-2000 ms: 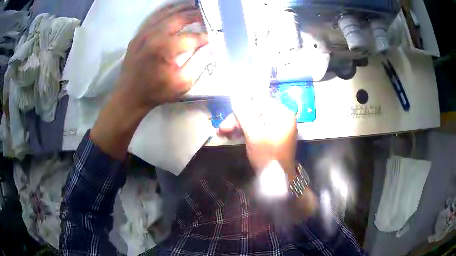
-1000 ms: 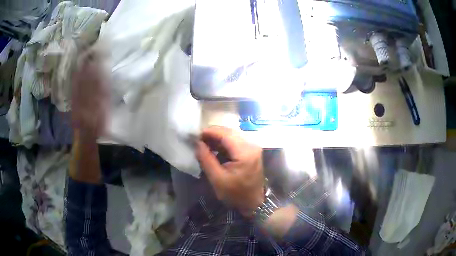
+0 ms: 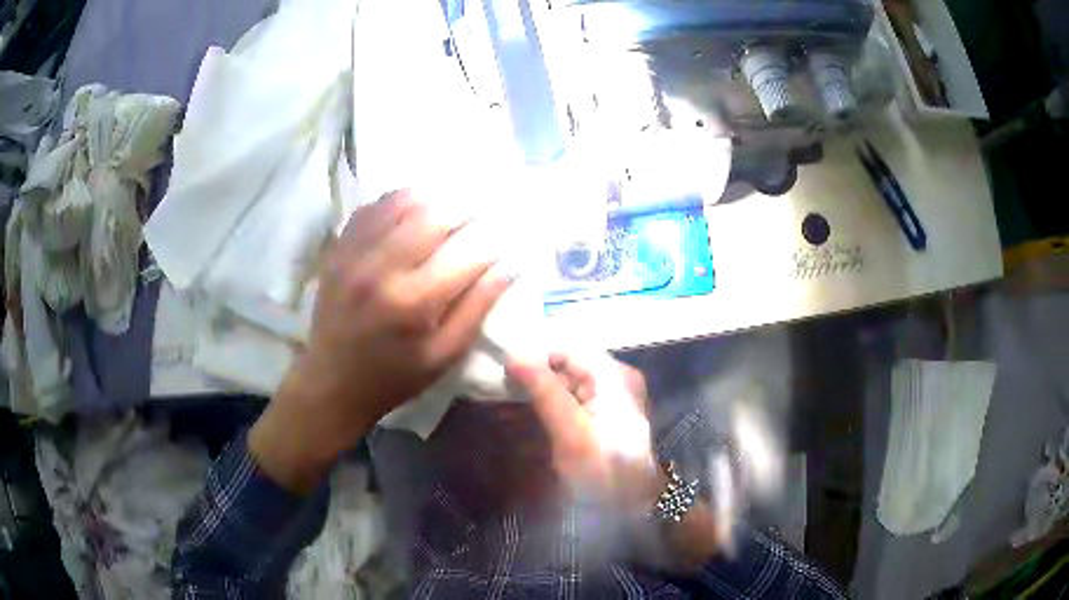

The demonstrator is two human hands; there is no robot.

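A white fabric piece [image 3: 498, 334] lies between my two hands at the table's front edge, partly washed out by the lamp glare. My left hand [image 3: 399, 305] is over it, fingertips pinching its upper part just left of the blue plate [image 3: 686, 252]. My right hand [image 3: 586, 410] holds the lower edge between thumb and fingers, below the table's front edge. The sewing machine [image 3: 750, 29] stands behind, its needle area hidden in white glare. More loose white fabric panels [image 3: 252, 176] lie on the table left of the machine.
Tied cream bundles [image 3: 111, 199] lie on grey cloth at the left. A dark blue slim tool [image 3: 893, 197] and thread cones [image 3: 770, 84] are at the right. Printed fabric [image 3: 129, 504] is heaped lower left. A folded white piece [image 3: 934, 445] lies lower right.
My left hand has come from the far left to the fabric beside the machine. My right hand has moved slightly right and down. The view has shifted, and the fabric is now between both hands.
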